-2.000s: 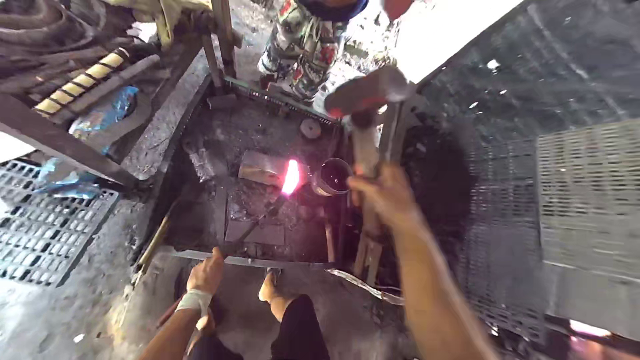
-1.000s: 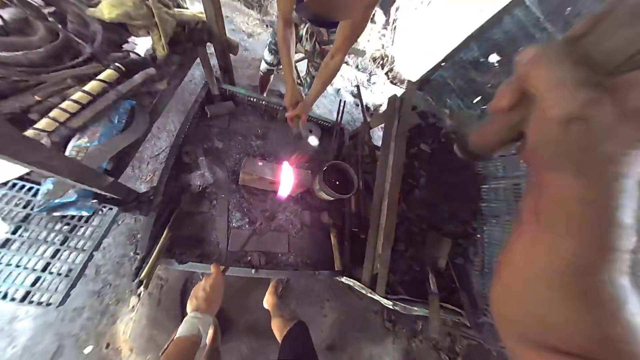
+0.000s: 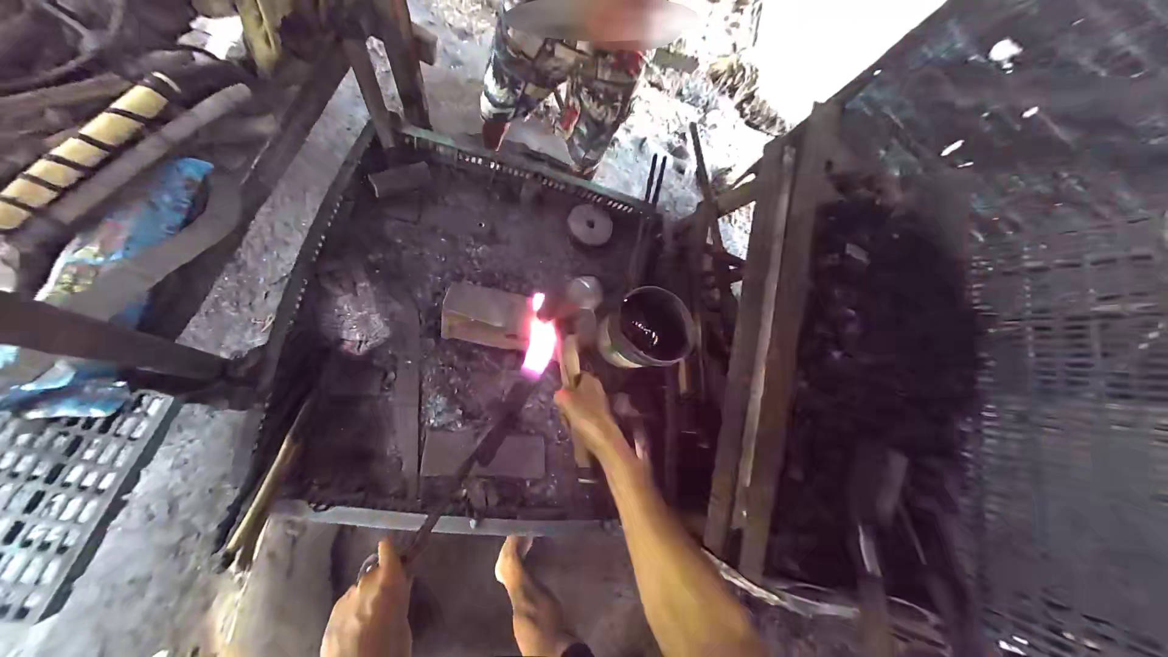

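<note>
My right hand (image 3: 586, 401) grips the wooden handle of a hammer (image 3: 584, 294), whose head is beside a glowing piece of metal (image 3: 540, 345). The glowing piece lies at the right end of a rectangular block (image 3: 484, 315); the hammer partly covers it. Long dark tongs (image 3: 493, 438) reach from the glowing metal down to the pit's near edge. My left hand (image 3: 372, 598) is closed around their handle end, low in the view. A round container of dark liquid (image 3: 650, 327) stands right of the hammer.
A co-worker in patterned trousers (image 3: 557, 91) stands across the pit, with a blurred shape above. A wooden beam (image 3: 757, 365) divides the pit from dark charcoal-like material (image 3: 885, 365). A round disc with a hole (image 3: 589, 225) lies inside. My bare foot (image 3: 525, 584) is by the near edge (image 3: 456, 524).
My right hand has come down and left from its raised place at the right, bringing the hammer beside the glowing metal. The co-worker's hands, seen over the pit one second ago, have left it.
</note>
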